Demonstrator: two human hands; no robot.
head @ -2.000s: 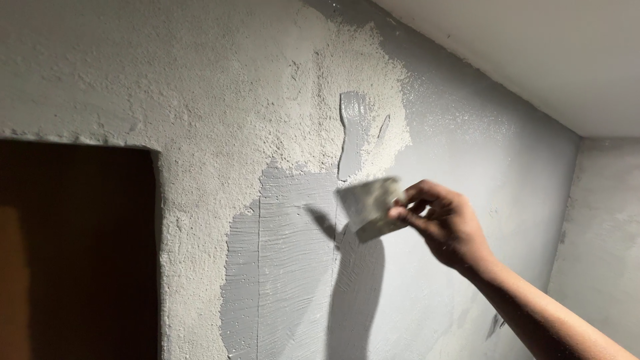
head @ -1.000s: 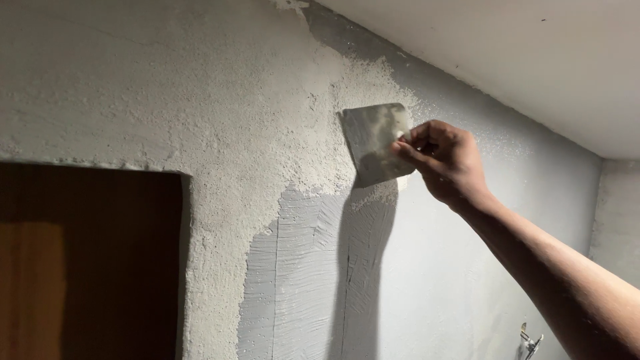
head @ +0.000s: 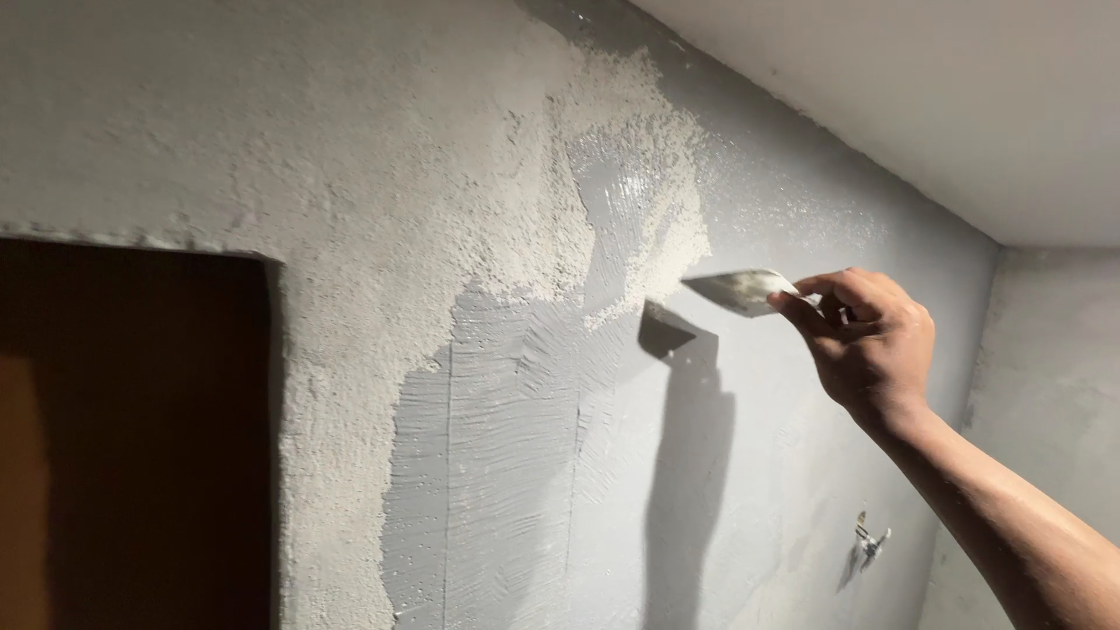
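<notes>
My right hand [head: 862, 337] pinches a thin, putty-smeared spreader blade [head: 744, 291] at its right end. The blade is tilted, seen nearly edge-on, and appears held off the wall, with its shadow [head: 669, 332] below and left of it. Wet grey skim putty [head: 516, 455] with ridged strokes covers the wall's middle and right part. A glossy grey streak [head: 612, 210] runs up through the rough, pale plaster [head: 350, 175] left of the blade. My left hand is out of view.
A dark rectangular opening [head: 157, 420] with a brown panel inside lies at the left. Wires [head: 866, 542] stick out of the wall at the lower right. The white ceiling [head: 919, 96] slopes across the upper right, and another wall [head: 1050, 376] meets this one at the corner.
My right hand has moved the blade down and right, from against the rough plaster to off the wall. The grey streak is wider than two seconds ago.
</notes>
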